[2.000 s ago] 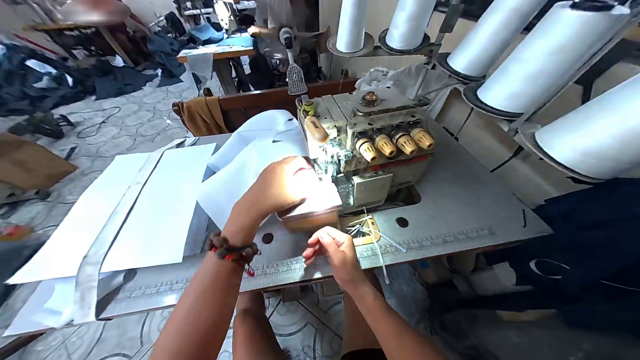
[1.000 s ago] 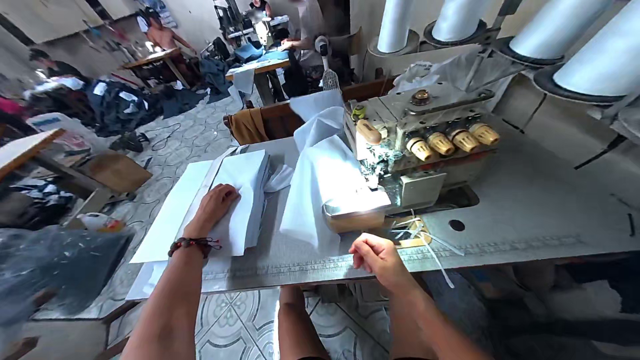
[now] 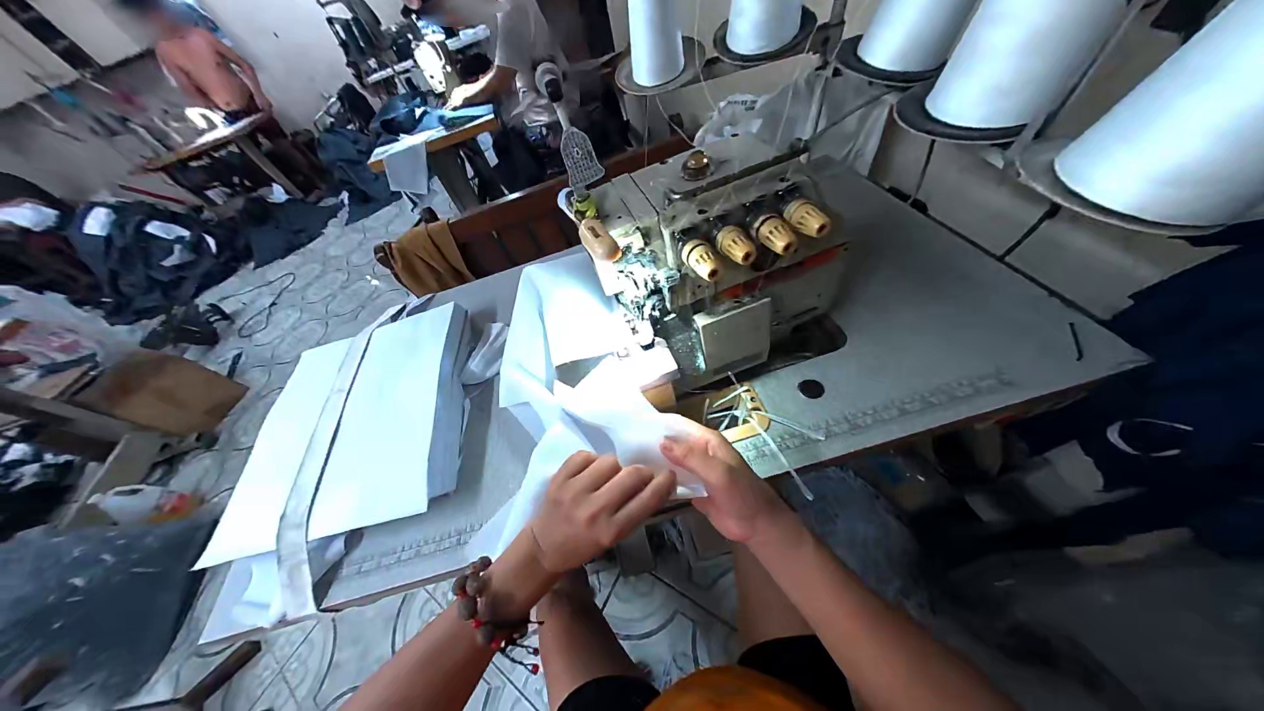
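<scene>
My left hand [image 3: 597, 509], with a beaded bracelet at the wrist, grips white fabric [image 3: 553, 454] near the table's front edge. Close to its right, my right hand [image 3: 719, 474] pinches the same fabric between thumb and fingers. The fabric runs back to the lit needle area of an overlock sewing machine [image 3: 750, 247]. A stack of white fabric pieces [image 3: 385, 425] lies to the left with a pale strip [image 3: 321, 434] across it. Yellow-edged plate with loose thread ends [image 3: 746, 410] is right of the fabric, in front of the machine.
Large white thread cones [image 3: 973, 64] stand over the back right. A brown cloth [image 3: 427, 259] hangs over a wooden bench behind the table. Dark garments [image 3: 128, 257] and a cardboard box [image 3: 163, 390] are on the left. Other people work at tables farther back.
My left hand has moved right from the stack to the fabric before the machine. My right hand now holds that fabric too. Its front part has been drawn towards the table's front edge.
</scene>
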